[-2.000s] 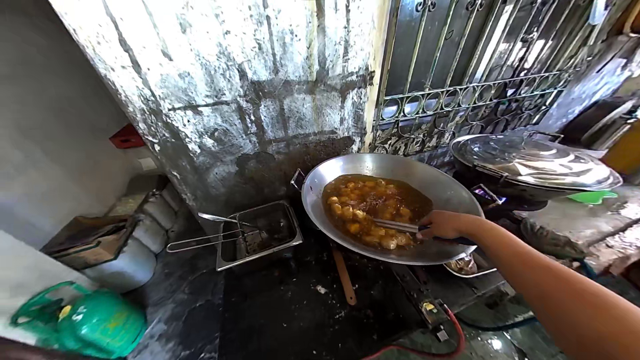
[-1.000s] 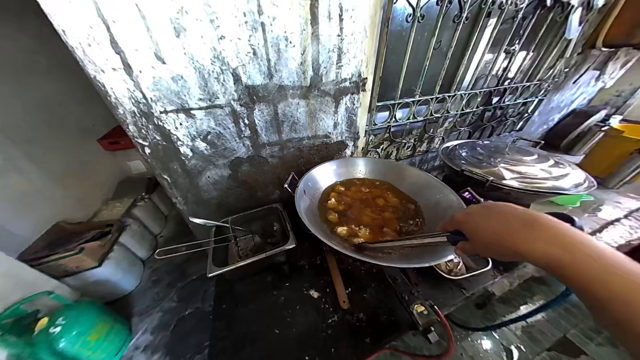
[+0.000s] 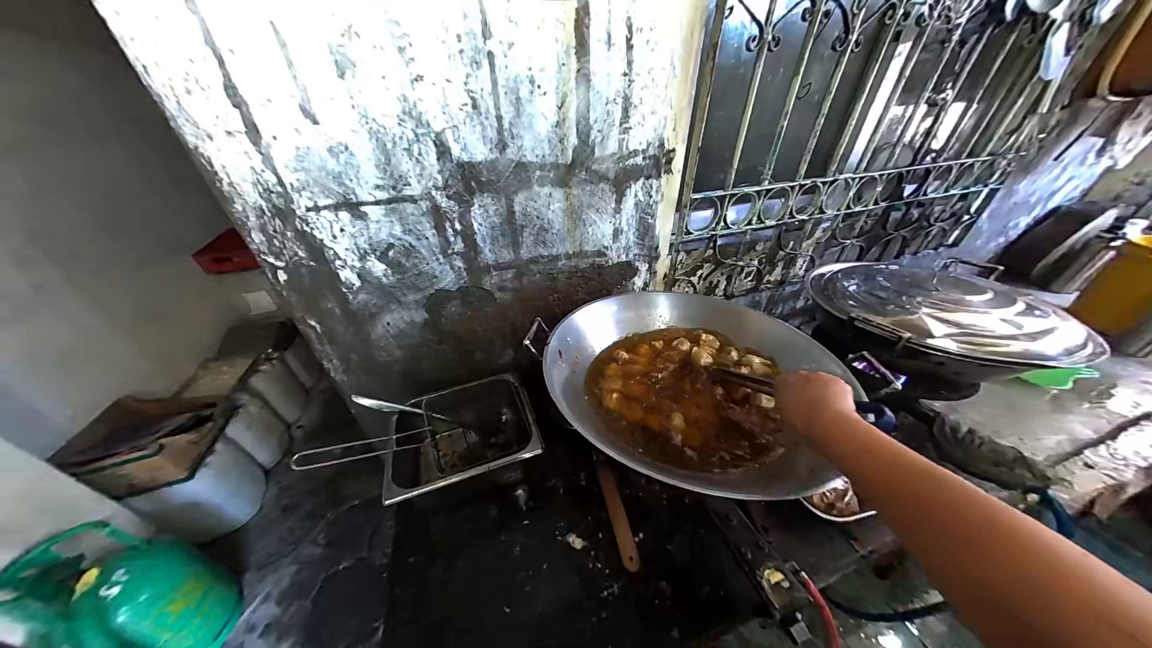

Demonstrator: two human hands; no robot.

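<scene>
My right hand [image 3: 814,403] is closed on the handle of metal tongs [image 3: 742,380], over the right side of a large metal wok [image 3: 585,346]. The tips of the tongs reach into brown oil [image 3: 657,409] that holds several pale and browned food pieces [image 3: 704,351]. I cannot tell whether the tips grip a piece. The wok tilts toward me and has a loop handle at its left. My left hand is out of view.
Left of the wok, a rectangular metal pan [image 3: 533,441] holds a wire-handled strainer [image 3: 337,454] and a utensil. A wooden handle [image 3: 619,522] lies in front. Rightward stands a lidded wok [image 3: 954,301]. A green gas cylinder [image 3: 171,594] and a red hose [image 3: 817,607] are nearer me.
The tongs' tips have moved from the near side of the oil to its far right part. Pale pieces now show together at the far right of the oil.
</scene>
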